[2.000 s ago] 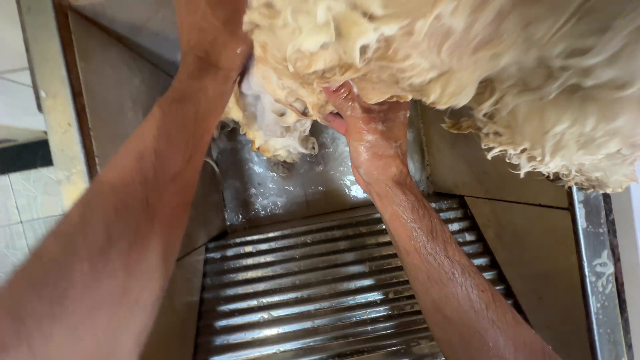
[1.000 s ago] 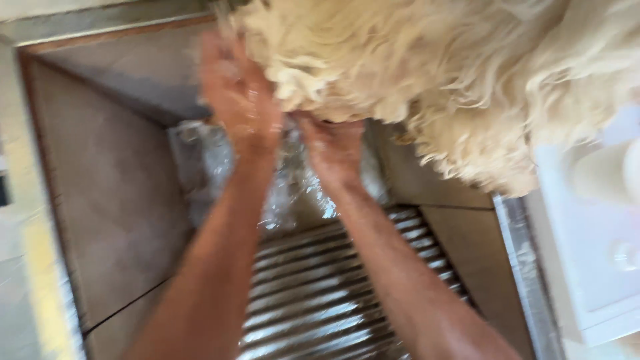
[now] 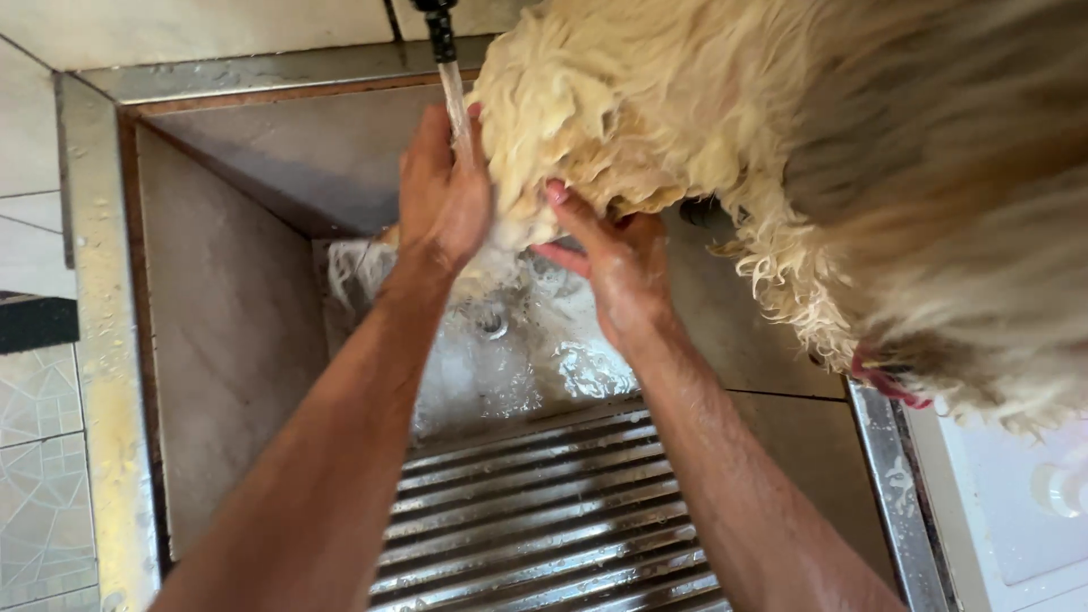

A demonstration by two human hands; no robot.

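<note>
A wet, cream-coloured dog (image 3: 680, 93) with soapy, curly fur leans in over the tiled basin from the top right. My left hand (image 3: 446, 191) lies along the left side of its lathered fur, under water (image 3: 455, 102) pouring from a black tap nozzle (image 3: 438, 25). My right hand (image 3: 625, 255) cups the fur from below, thumb raised against it and fingers partly hidden. Whether either hand grips the fur cannot be told. Foamy water covers the basin floor (image 3: 493, 365) around a round drain (image 3: 493, 325).
A ribbed metal rack (image 3: 544, 518) spans the near part of the basin. Metal edging (image 3: 102, 357) runs round the rim. A dark round fitting (image 3: 701, 211) shows on the right wall, partly behind the fur. Something red (image 3: 888, 378) is at the dog's fur, and a white surface (image 3: 1011, 493) lies at the lower right.
The view has shifted, and the tap nozzle with its stream now shows. My left hand, blurred and raised beside the fur one second ago, now rests against it under the water.
</note>
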